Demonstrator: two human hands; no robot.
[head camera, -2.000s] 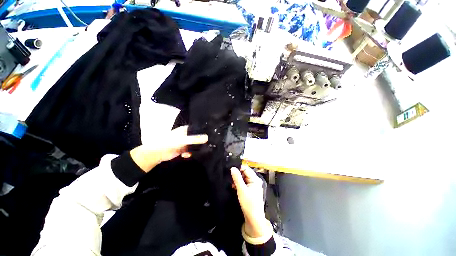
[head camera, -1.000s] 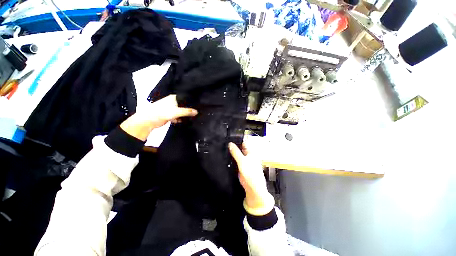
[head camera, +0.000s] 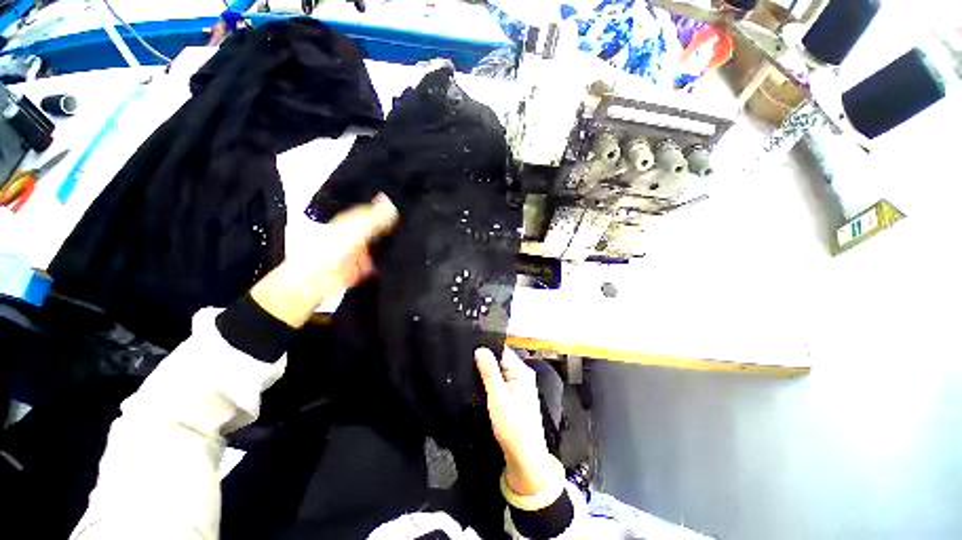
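Observation:
The black garment piece (head camera: 433, 243) lies along the left side of the overlock machine (head camera: 591, 179) and hangs over the table edge. A ring of pale dots (head camera: 464, 293) shows on it beside a greyish sheer patch (head camera: 494, 301). My left hand (head camera: 343, 253) is blurred, over the garment's left edge; whether it grips cloth is unclear. My right hand (head camera: 510, 406) pinches the garment's right edge below the table edge. The needle area is hidden by cloth and machine parts.
A black garment heap (head camera: 179, 200) lies on the table at left. Orange-handled scissors (head camera: 21, 188) are far left. Black thread cones (head camera: 893, 93) stand upper right, above a yellow-green box (head camera: 867, 227). The tan table edge (head camera: 675, 362) runs right, and a blue-and-white bundle (head camera: 622, 37) lies behind the machine.
My right hand went up, then came back down along the garment edge. My left hand moved up and left from its first position. The dotted ring now shows more clearly as the cloth shifted.

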